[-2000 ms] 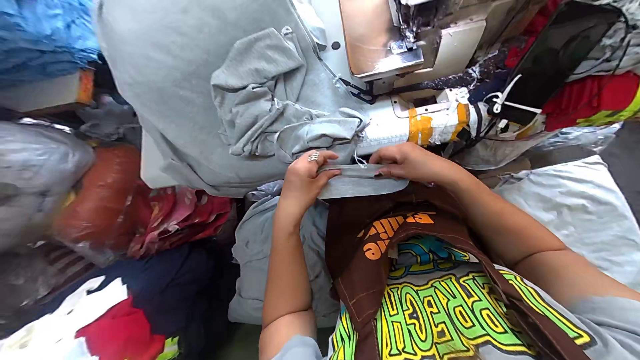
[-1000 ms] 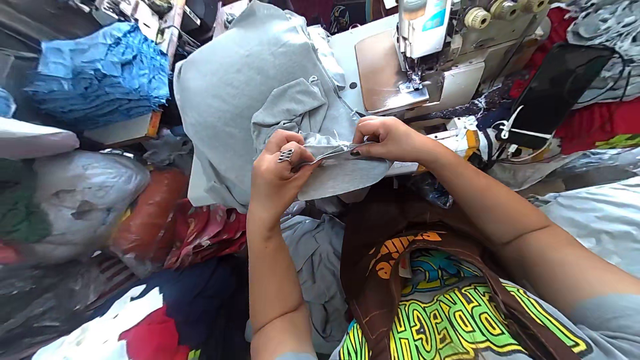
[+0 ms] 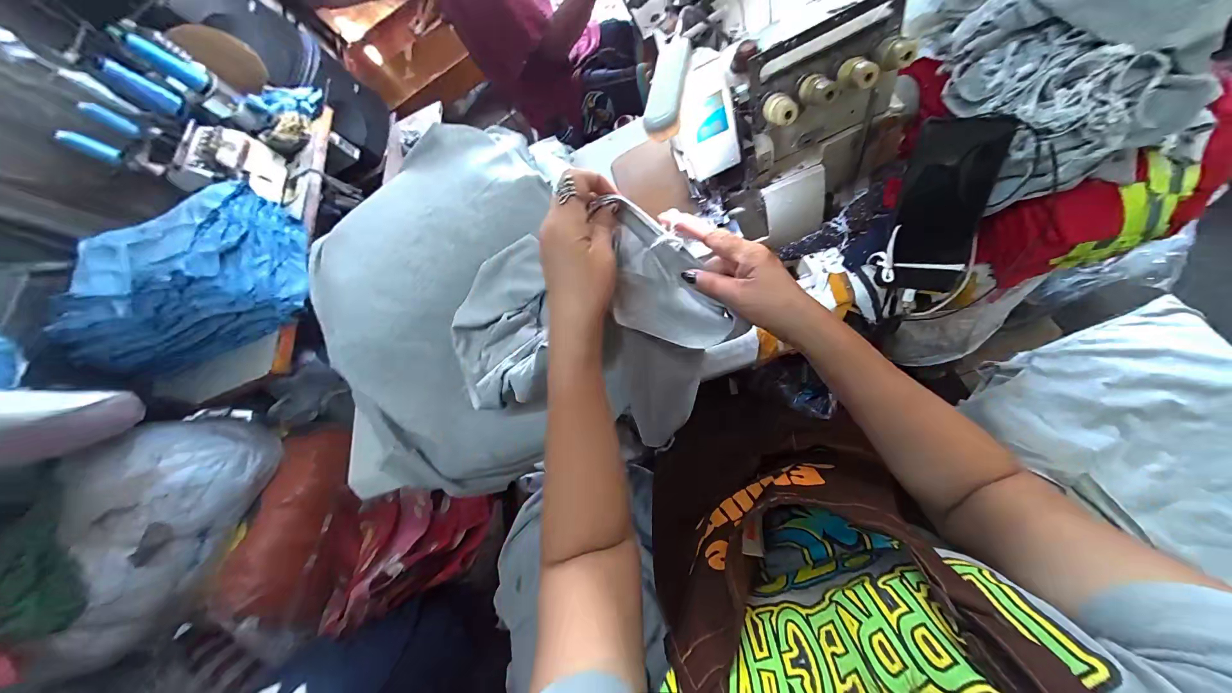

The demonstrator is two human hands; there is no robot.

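Light grey knit fabric (image 3: 423, 260) is spread over the work surface, with a bunched grey piece (image 3: 505, 322) on it. My left hand (image 3: 579, 231), wearing a ring, grips the folded edge of a grey garment piece (image 3: 664, 298) near the sewing machine. At the other end of that edge is my right hand (image 3: 746, 274), thumb and forefinger at the cloth; whether they pinch it is unclear. The edge runs slantwise between both hands. Just beyond them stands the industrial sewing machine (image 3: 707, 125), its needle area close to my right hand.
Stacked blue fabric (image 3: 188, 274) lies at left, above plastic bags (image 3: 164, 520) and red cloth (image 3: 414, 549). A black phone-like device (image 3: 948, 197) with a white cable stands at right, beside grey cloth scraps (image 3: 1088, 87). Another person (image 3: 510, 48) is partly visible beyond the machine.
Both hands have moved away from my body toward the machine, carrying the folded grey edge, which now slants instead of lying roughly level. The view has shifted.
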